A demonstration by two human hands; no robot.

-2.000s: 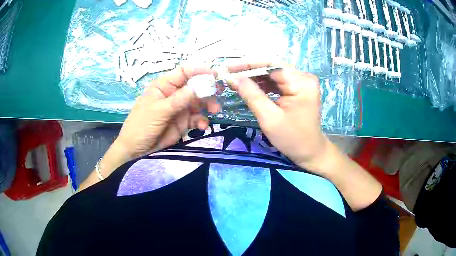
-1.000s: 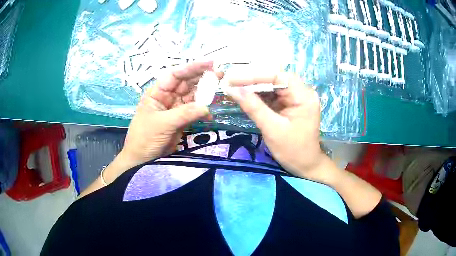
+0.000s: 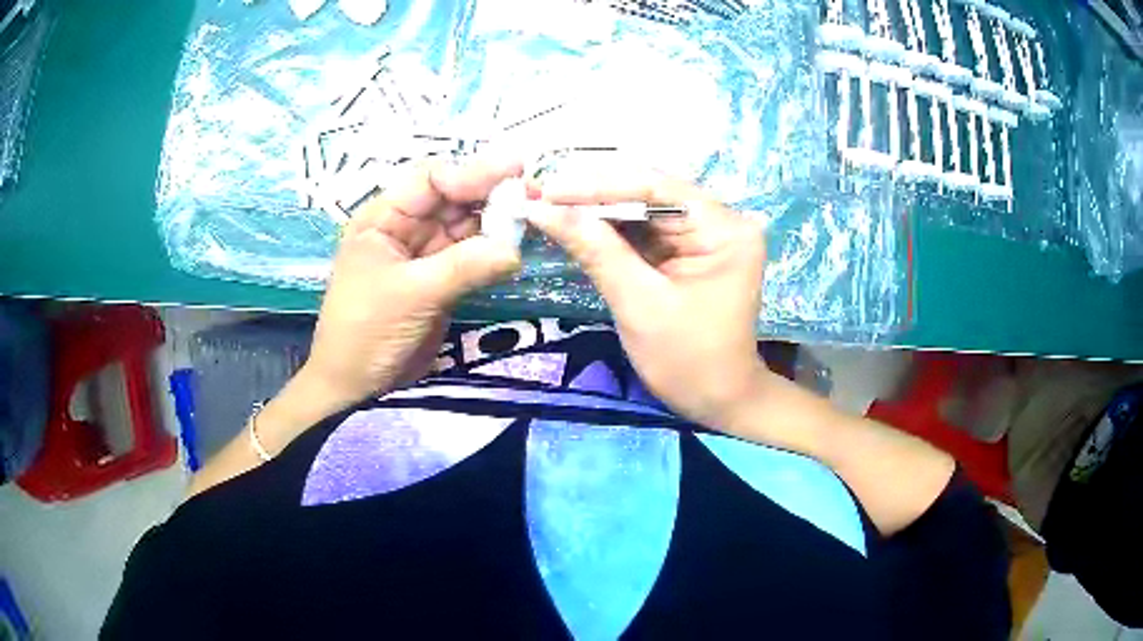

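My left hand (image 3: 420, 257) holds a rounded white end cap (image 3: 505, 210) between thumb and fingers above the table's near edge. My right hand (image 3: 671, 282) holds a narrow white sleeve (image 3: 617, 212) lying sideways between thumb and fingers. A thin dark metal shaft (image 3: 666, 213) sticks out of the sleeve's right end. The sleeve's left end is hidden by my right fingertips, which are at the end cap; whether the two parts are joined cannot be told.
White sleeves (image 3: 328, 160) lie loose on clear plastic sheeting (image 3: 216, 225) over a green table (image 3: 100, 188). Dark shafts (image 3: 683, 10) lie at the top on a bright white area. A clear tray at right holds rows of assembled pieces (image 3: 921, 132). Red stools (image 3: 110, 407) stand below.
My right hand has moved left, bringing the sleeve close to the end cap. The dark shaft now shows at the sleeve's right end. My left hand still holds the cap, turned slightly.
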